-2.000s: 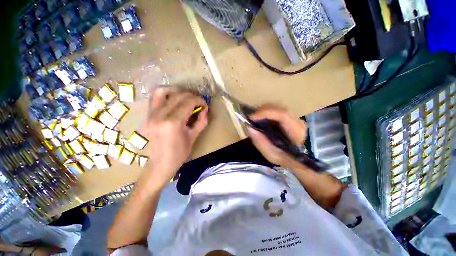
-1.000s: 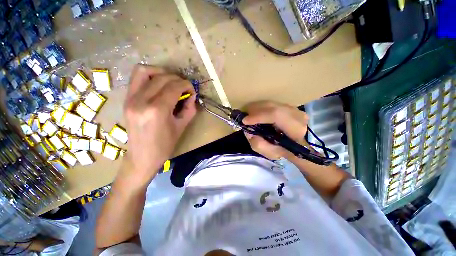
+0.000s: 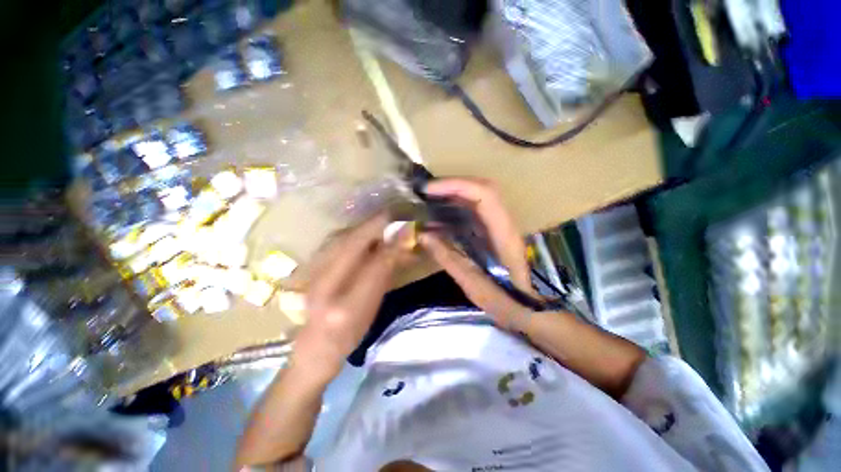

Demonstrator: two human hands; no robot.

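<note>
The view is blurred. My left hand [image 3: 346, 286] holds a small white and yellow battery cell [image 3: 399, 232] at its fingertips, close to my right hand. My right hand [image 3: 479, 235] holds the black soldering iron [image 3: 452, 217], its tip pointing up and left over the brown board [image 3: 572, 180]. The right fingertips are beside the cell; whether they touch it is unclear. No circuit board can be made out in my hands. A loose pile of battery cells [image 3: 214, 241] lies left of my left hand.
Blue circuit boards [image 3: 152, 152] lie at the far left. A black fan [image 3: 415, 37] and its cable are at the far side, beside a pale waste box [image 3: 562, 55]. A tray of cells [image 3: 779, 295] is on the green surface at right. A person's blurred arm shows bottom left.
My hands have come together nearer my body. The iron has moved off the work in my left hand and now points away. The camera view has shifted and blurred.
</note>
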